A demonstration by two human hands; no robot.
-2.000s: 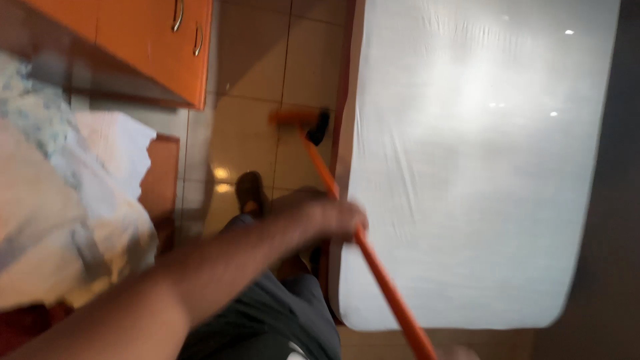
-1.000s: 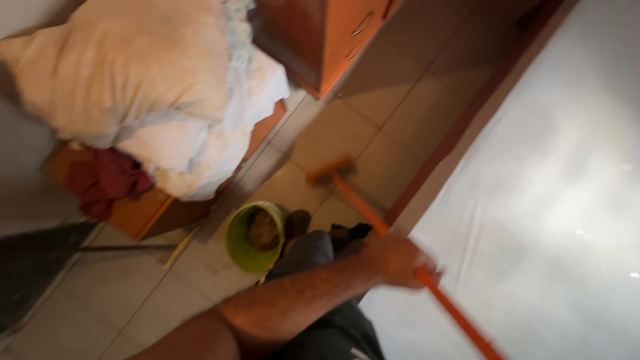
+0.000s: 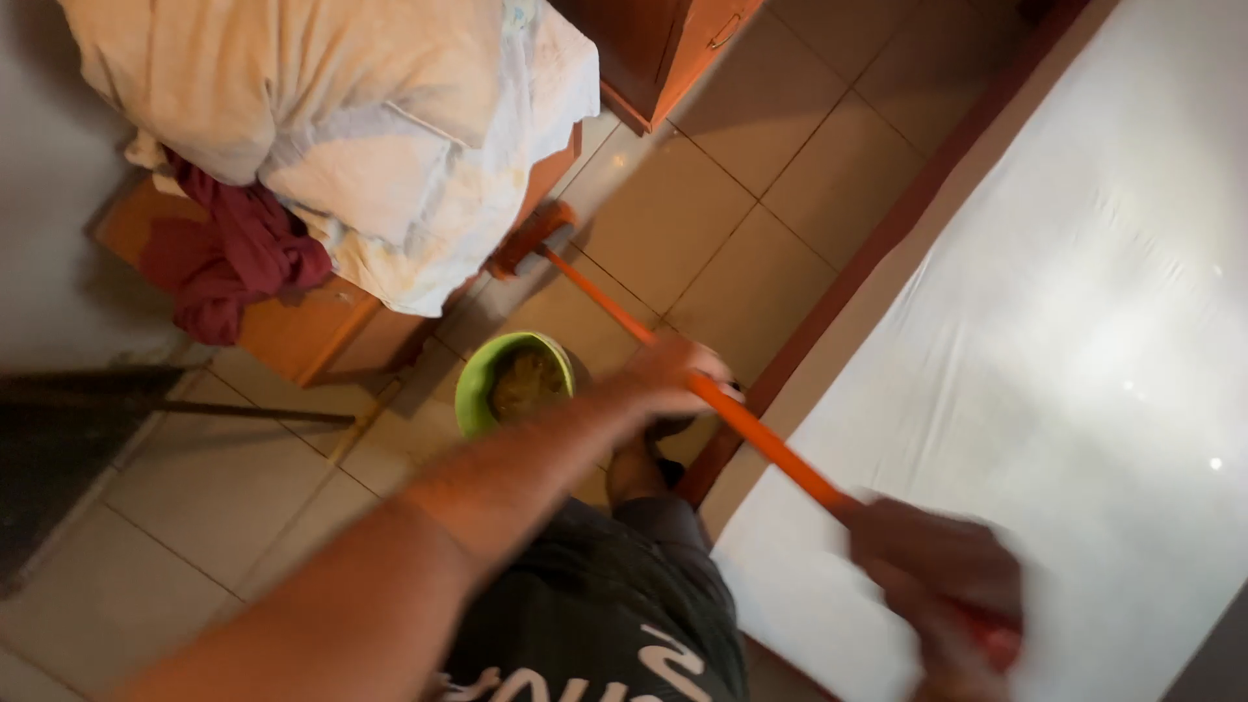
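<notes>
An orange broom handle (image 3: 780, 453) runs diagonally through both my hands. My left hand (image 3: 681, 377) is closed around its middle. Nearer the lower right, my right hand (image 3: 936, 556), blurred, grips the upper end over the white mattress. The orange broom head (image 3: 534, 241) is on the tiled floor, close beside the wooden furniture that carries the bedding; its bristles are hard to make out. A green bucket (image 3: 473, 390) with murky brownish contents stands on the floor, partly behind my left forearm.
A white-covered mattress (image 3: 1053, 370) on a reddish-brown bed frame lies to the right. Pillows and cloths (image 3: 292, 88) and a maroon cloth (image 3: 244, 253) lie on a low wooden unit (image 3: 322, 331). An orange-brown cabinet (image 3: 673, 58) stands at the top. A dark bar (image 3: 263, 411) juts in from the left.
The broom head has moved across the floor toward the low wooden unit, away from the bed. My right hand has come into view on the handle. The view has swung left since the oldest frame.
</notes>
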